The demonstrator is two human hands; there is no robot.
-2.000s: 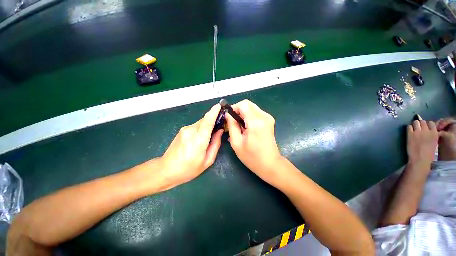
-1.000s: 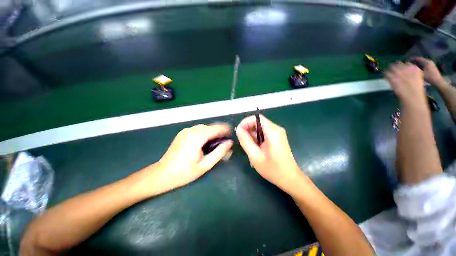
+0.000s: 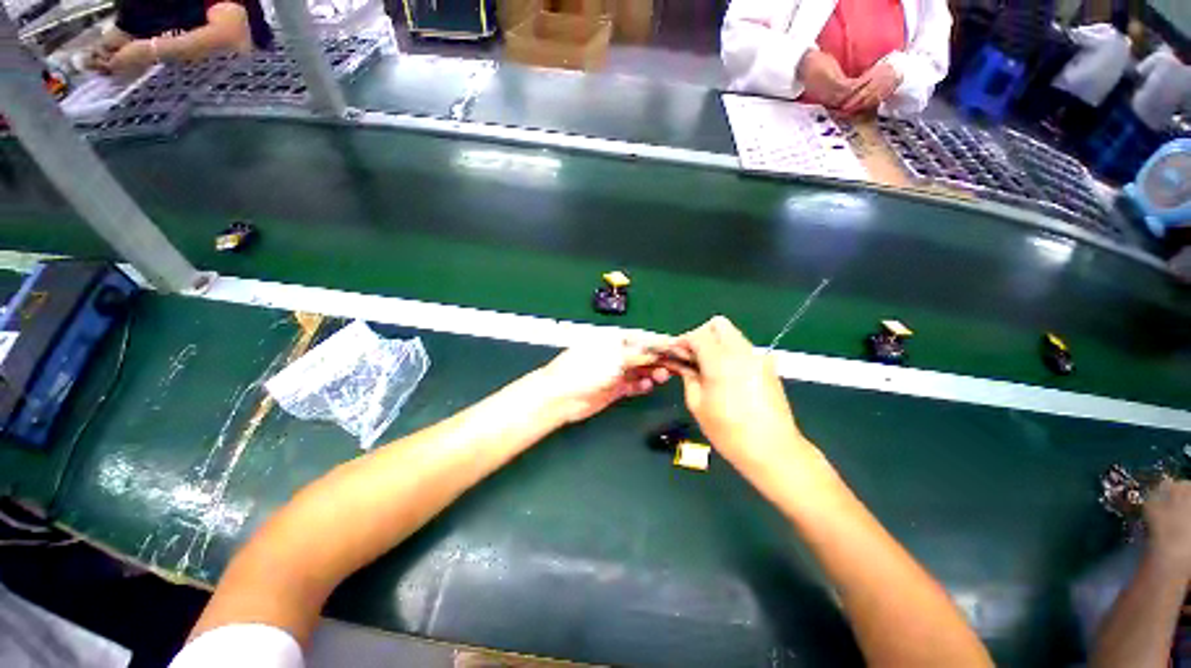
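Note:
My left hand (image 3: 607, 372) and my right hand (image 3: 734, 385) meet above the near work surface, beside the white edge strip (image 3: 496, 329). A slim dark tool, seemingly the tweezers (image 3: 677, 359), shows between the fingertips, gripped by my right hand. Whether my left fingers hold a small part is hidden. A black electronic unit (image 3: 669, 436) with a yellow-and-white block (image 3: 692, 455) lies on the green surface just below my hands, touched by neither.
Spaced units (image 3: 611, 294) sit on the green belt (image 3: 457, 281). A thin silvery rod (image 3: 799, 313) projects over it. A clear bag (image 3: 350, 379) and blue device (image 3: 59, 346) are left. A neighbour's hand (image 3: 1166, 509) is by small parts (image 3: 1121, 491) at right; people sit across.
The view has swung left and up, showing the far side. The black unit that was in my left hand now lies on the surface. My hands have come together again.

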